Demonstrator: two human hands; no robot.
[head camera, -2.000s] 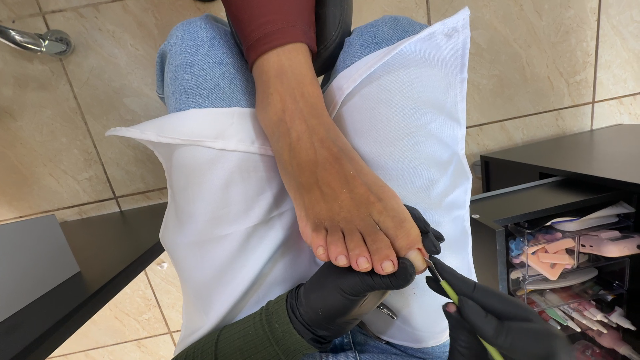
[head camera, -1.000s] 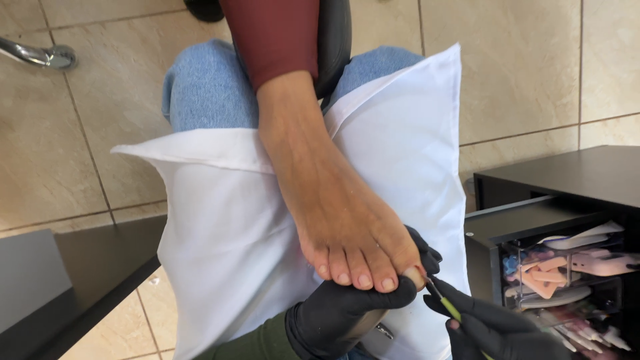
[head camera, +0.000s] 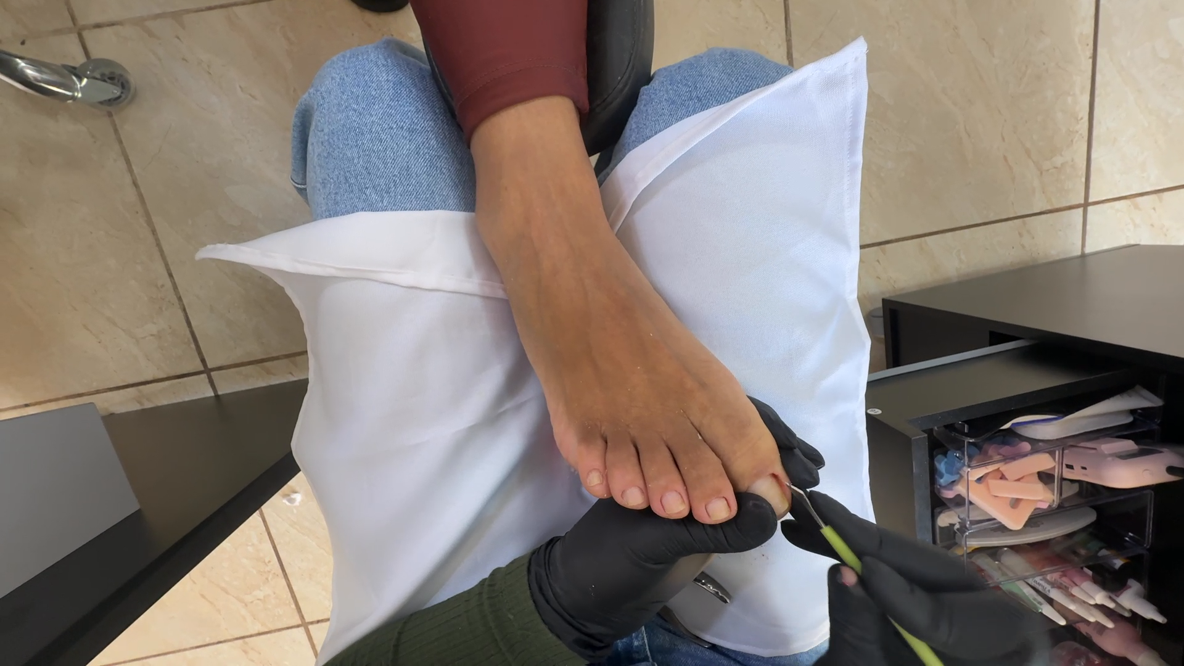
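Another person's bare foot (head camera: 610, 342) rests over a white cloth (head camera: 416, 398) spread across my lap. My left hand (head camera: 638, 564), in a black glove, grips the foot from below, its thumb by the big toe and fingers showing past the foot's far side. My right hand (head camera: 925, 592), also black-gloved, holds a thin metal-tipped tool with a green handle (head camera: 844, 550). The metal tip meets the edge of the big toenail (head camera: 768, 492). A small metal implement (head camera: 712, 586) lies on the cloth below the foot, partly hidden.
At right, an open black drawer (head camera: 897, 416) holds clear organizers with foam toe separators (head camera: 1013, 490), files and several pens or tubes. A dark furniture surface (head camera: 203, 462) stands at left. A chrome leg (head camera: 83, 83) is at upper left on the tiled floor.
My right hand has stayed at the big toe with the tool, its handle angle shifting slightly. My left hand keeps its hold on the foot.
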